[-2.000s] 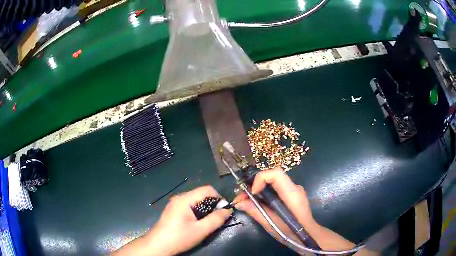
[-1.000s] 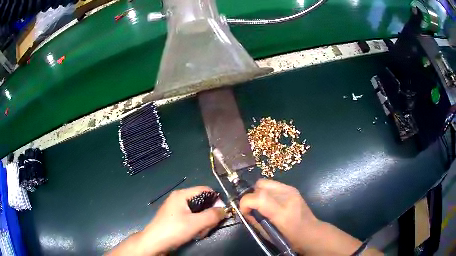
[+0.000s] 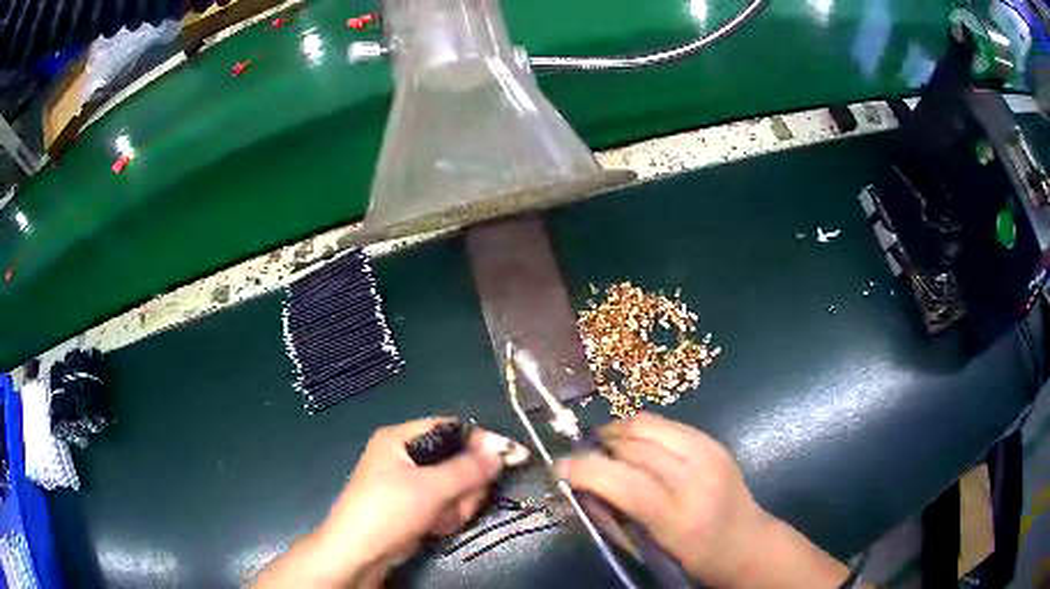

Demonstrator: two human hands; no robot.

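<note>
My left hand holds a bunch of short black wires, with a white covering on a fingertip. My right hand grips the dark soldering iron. Its bright tip and the thin pale tube beside it point up over the lower end of the flat brown plate. A few loose black wires lie on the bench between my hands. A heap of tiny gold-copper contacts lies right of the plate. Whether my right fingers also hold a small contact cannot be told.
A neat row of black wires lies left of the plate. A cloudy funnel hood hangs above it. Black and white bundles and a blue bin are far left. A black feeder unit stands right. Red parts lie on the green belt.
My left hand has shifted slightly left and turned its wire bunch. The single wire left of it no longer shows, and more loose wires show between my hands. Red parts on the belt have moved.
</note>
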